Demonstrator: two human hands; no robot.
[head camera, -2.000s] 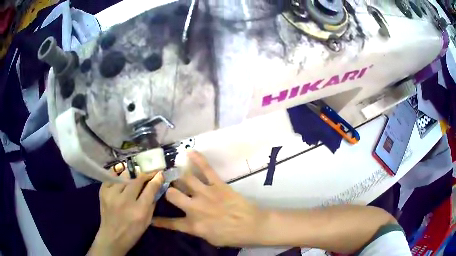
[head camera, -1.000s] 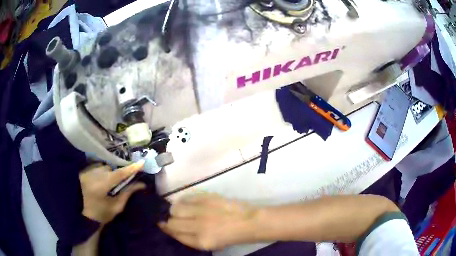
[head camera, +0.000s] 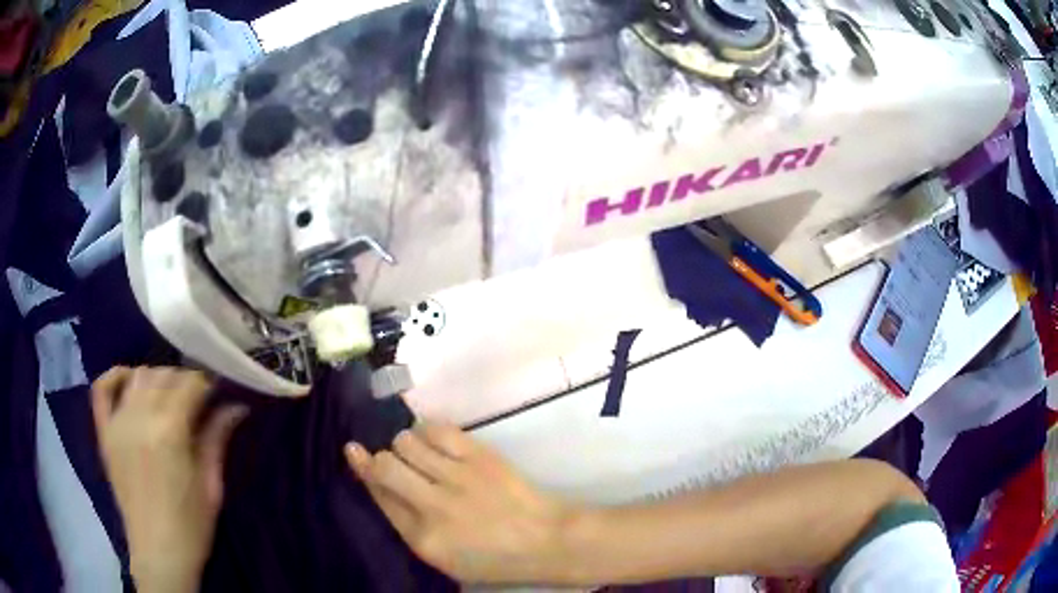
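Dark navy cloth (head camera: 296, 487) lies below the needle area (head camera: 337, 336) of the white HIKARI sewing machine (head camera: 534, 174), its upper end reaching under the presser foot. My left hand (head camera: 162, 452) is at the cloth's left side, its fingers curled over dark cloth; whether it grips it is hard to tell. My right hand (head camera: 453, 498) lies on the cloth's right edge, fingertips resting at the dark edge below a small grey block (head camera: 392, 380). The foot itself is mostly hidden.
Orange-and-blue snips (head camera: 760, 278) lie on a navy scrap (head camera: 708, 284) under the arm. A narrow dark strip (head camera: 621, 371) lies on the bed. A phone (head camera: 911, 313) with a lit screen is at right, beside a patterned card (head camera: 977, 282). A red basket (head camera: 1015, 533) is lower right.
My left hand has moved left and down from the needle area. The light piece at the foot is gone from view, and dark cloth now lies there. My right hand is on the cloth's right edge.
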